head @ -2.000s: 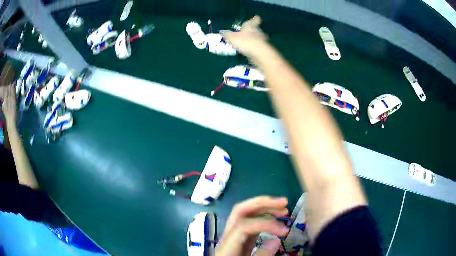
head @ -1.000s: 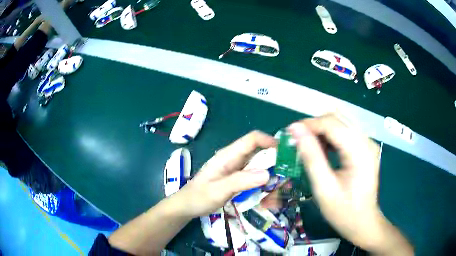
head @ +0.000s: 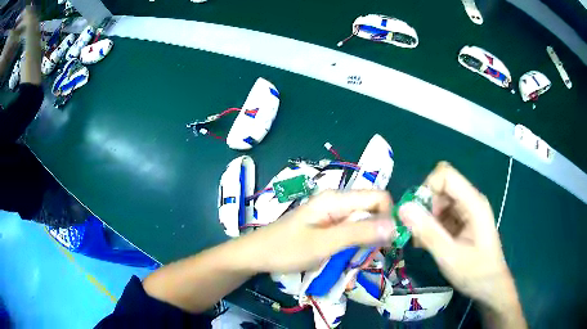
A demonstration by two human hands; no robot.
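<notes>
My left hand (head: 328,225) is closed on a white housing whose open side shows a blue battery (head: 329,273); the hand hides much of the shell. My right hand (head: 460,228) pinches a small green circuit board (head: 405,218) between thumb and fingers, close to my left fingertips. The board is partly covered and slightly blurred. Both hands are over a heap of unfinished white shells (head: 374,168) with red wires. Another green board (head: 293,187) lies on the heap, left of my hands.
A white housing (head: 255,115) with wires and an open one (head: 236,196) lie at the left. A pale rail (head: 289,54) crosses behind, with units (head: 386,31) on the belt beyond. Another person's arm (head: 29,58) is at far left beside more shells. A white strip (head: 533,142) lies on the rail.
My view has shifted, and the heap shows more fully. The green board has turned from upright and flat-facing to tilted, with my right fingers around it. My left hand has come closer to it.
</notes>
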